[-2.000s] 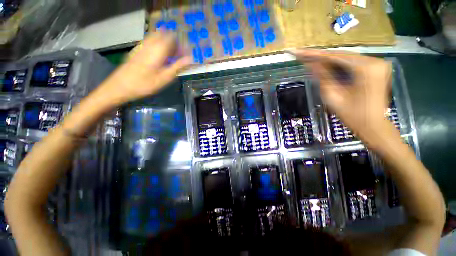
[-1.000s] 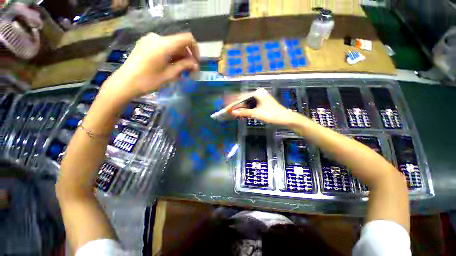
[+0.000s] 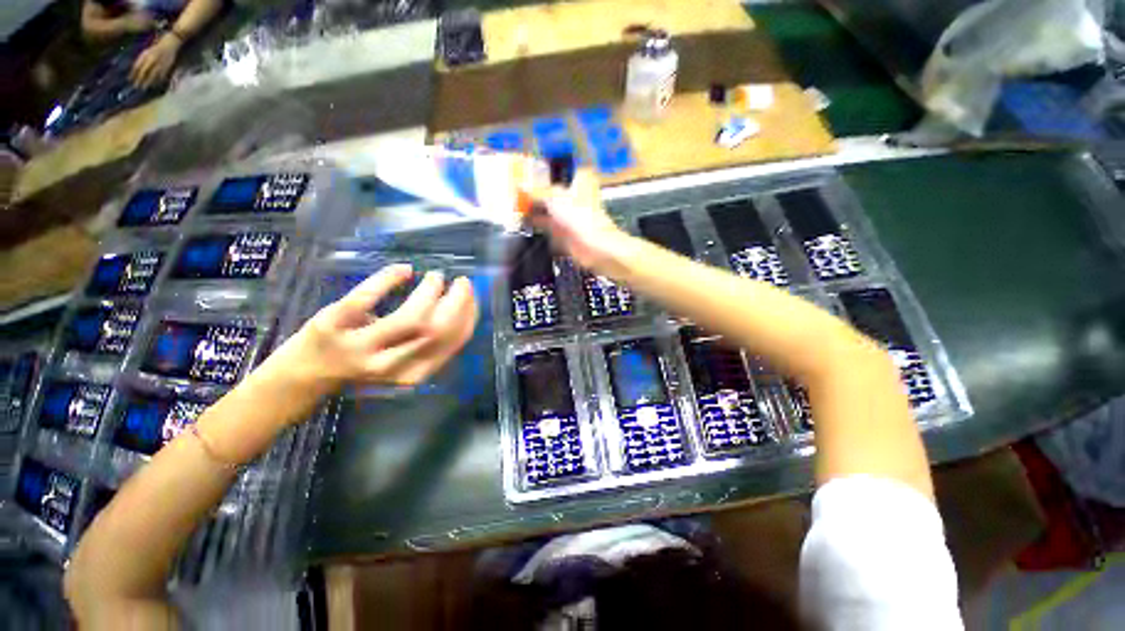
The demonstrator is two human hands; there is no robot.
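Observation:
My left hand (image 3: 401, 330) is left of the near tray, palm up with fingers curled and apart; no held thing shows in it. My right hand (image 3: 577, 224) is over the tray's far left corner, shut on a blurred white and orange pen-like tool (image 3: 516, 197) with a dark end. A clear, blurred film sheet with blue marks (image 3: 426, 185) is beside the tool; whether my fingers also pinch it cannot be told. The clear blister tray (image 3: 728, 475) holds keypad phones in two rows. One near-row phone (image 3: 642, 401) shows blue on its screen; my right forearm hides others.
A tall pile of phone trays (image 3: 204, 296) stands at the left. A tan board (image 3: 790, 136) beyond the pale rail bears a film sheet (image 3: 598, 138), a bottle (image 3: 650, 80) and small items. A plastic bag (image 3: 1018, 56) lies upper right. Another person's hands (image 3: 158, 56) show upper left.
The view has shifted, with the tray now further left in it. My left hand has lowered and its fingers have spread. My right hand has moved to the tray's far left corner, tool still held.

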